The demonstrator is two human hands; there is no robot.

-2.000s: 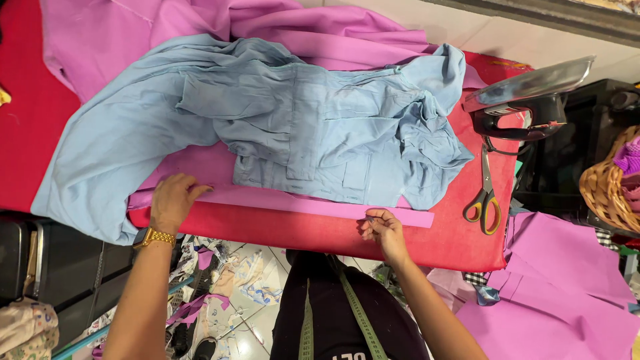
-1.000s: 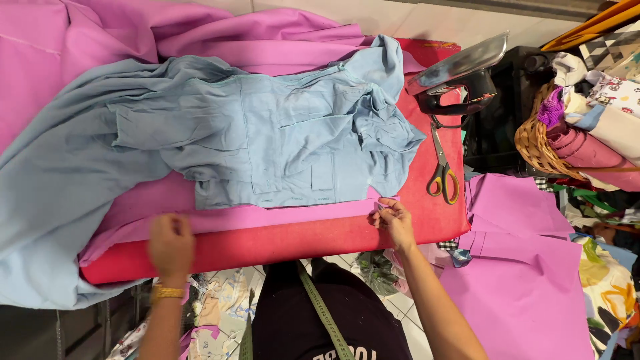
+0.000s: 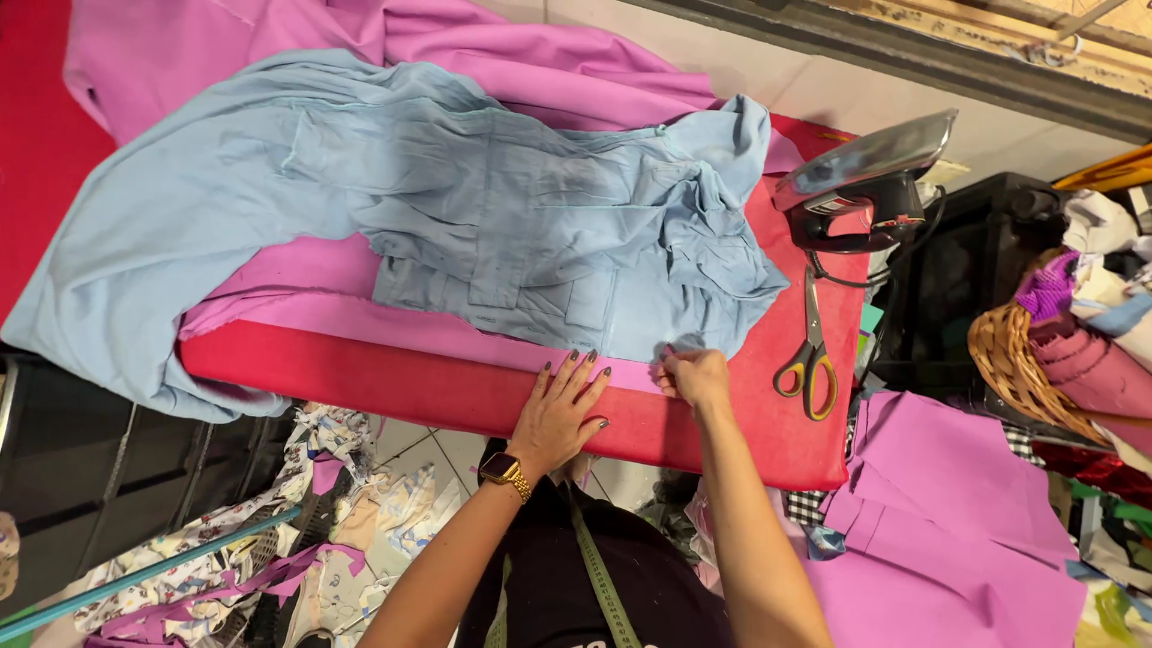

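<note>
A light blue garment [image 3: 540, 207] lies across a red padded board [image 3: 432, 387], over pink-purple fabric [image 3: 432, 331] that shows as a strip along the near edge. My left hand [image 3: 560, 418], with a gold watch at the wrist, rests flat with its fingers spread, fingertips on the strip. Just to its right, my right hand [image 3: 695, 376] pinches the strip's right end beside the garment's hem. Scissors with black and yellow handles [image 3: 810, 355] lie to the right. Behind them a clothes iron [image 3: 864, 189] stands on its heel.
Pink-purple cut pieces [image 3: 945, 540] lie at the lower right. A wicker basket [image 3: 1017, 369] with cloth stands at the right, near a black crate [image 3: 972, 261]. Fabric scraps [image 3: 396, 513] litter the tiled floor. A green tape measure [image 3: 598, 576] hangs over my dark clothing. A tiled wall runs behind the board.
My left hand has moved right along the strip from its left part and now lies close to my right hand. My right hand stays at the strip's right end.
</note>
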